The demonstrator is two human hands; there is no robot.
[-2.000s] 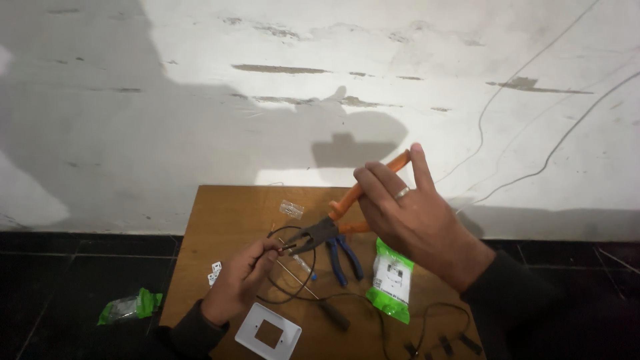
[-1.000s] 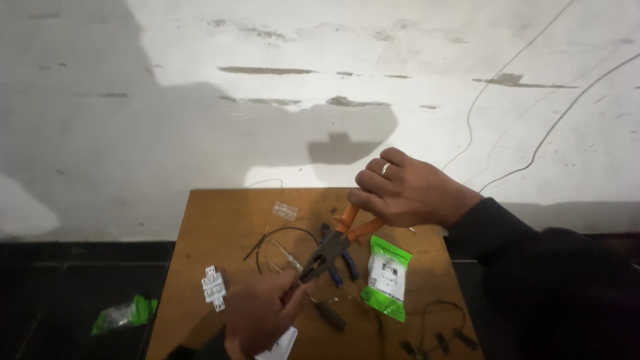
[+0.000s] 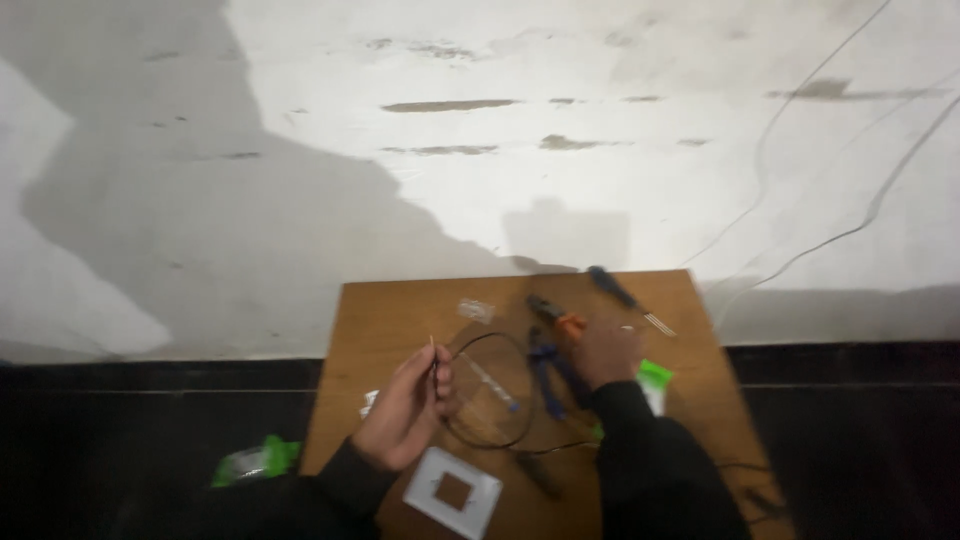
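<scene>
My left hand (image 3: pixel 416 401) pinches a thin black cable (image 3: pixel 531 390) near its end, with a bare copper-coloured tip pointing up; the cable loops to the right over the wooden table. My right hand (image 3: pixel 609 351) is on the orange handles of the pliers (image 3: pixel 556 311), whose dark jaws point to the upper left over the table. Blue-handled pliers (image 3: pixel 551 382) lie just left of my right hand. A slim clear-handled screwdriver (image 3: pixel 489 381) rests inside the cable loop. Below my left hand lies a white square frame plate (image 3: pixel 428 491).
On the wooden table (image 3: pixel 405 300) are a dark-handled screwdriver (image 3: pixel 613 287), a small clear packet (image 3: pixel 475 310) and a green-and-white packet (image 3: pixel 655 382), partly behind my right sleeve. Another green packet (image 3: pixel 259 459) lies on the dark floor at left. A scuffed white wall stands behind.
My right hand has moved the orange-handled pliers away from my left hand and down toward the table's back right. The cable end in my left hand now shows a bare tip.
</scene>
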